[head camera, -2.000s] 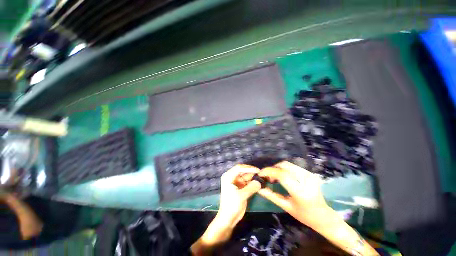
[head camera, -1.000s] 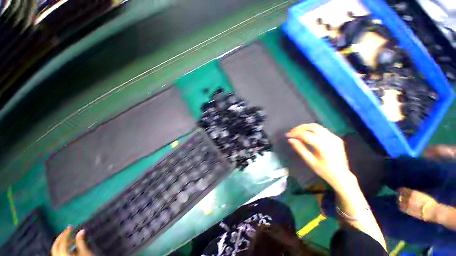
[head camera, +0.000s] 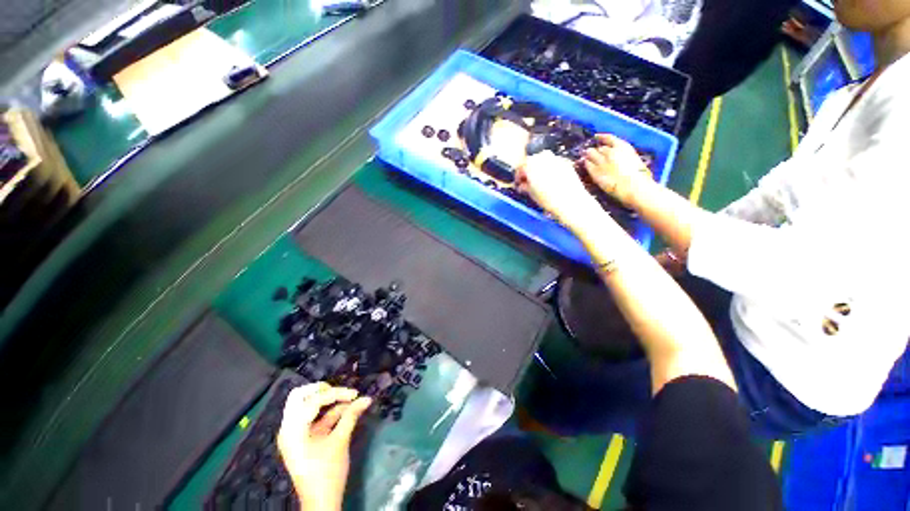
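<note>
My right hand (head camera: 559, 187) reaches into the blue bin (head camera: 479, 197) among loose black round parts (head camera: 456, 157); its fingertips are partly hidden, so any grip is unclear. My left hand (head camera: 317, 429) is over the filled tray (head camera: 249, 461) at the lower edge of the heap of small black fittings (head camera: 344, 329). Its fingers curl with thumb and index close together; whether they hold a small piece cannot be told. The filled tray is partly cut off by the picture's bottom edge.
The grey side tray (head camera: 429, 284) lies between heap and bin. Another flat grey tray (head camera: 165, 409) is at lower left. A person in white has a hand (head camera: 621, 172) in the blue bin beside mine. A black bin (head camera: 599, 88) stands behind. A raised green ledge (head camera: 229, 190) runs along the left.
The view has swung right. My right hand has moved from above the side tray into the blue bin. My left hand has moved from the filled tray's far-left end to beside the heap.
</note>
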